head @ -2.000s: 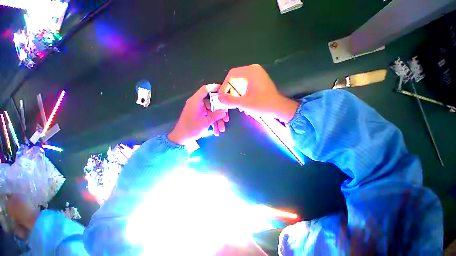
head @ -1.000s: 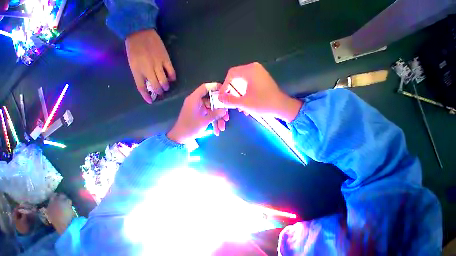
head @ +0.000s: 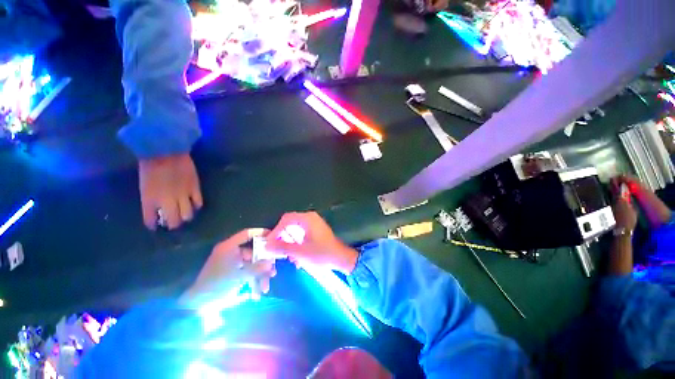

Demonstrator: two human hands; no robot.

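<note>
My left hand [head: 231,265] and my right hand [head: 314,238] meet in front of me, low in the view. Between their fingertips is a small white square housing [head: 260,248], held by both. An LED light strip [head: 333,290] glows blue-white and runs from under my right hand down towards my right forearm. Its join to the housing is hidden by my fingers. Glare at the bottom blurs my left forearm and the lit parts there.
Another person's hand [head: 172,194] rests on small white parts at left. A lit strip assembly [head: 348,111] lies beyond my hands. A slanting metal support [head: 511,111], tan-handled tool [head: 414,229] and black bag [head: 529,211] are at right. Another worker's hand [head: 624,211] is far right.
The view has swung up and right, showing more of the line. My hands keep nearly the same hold on the housing. The other person's hand, absent two seconds ago, remains over the bench.
</note>
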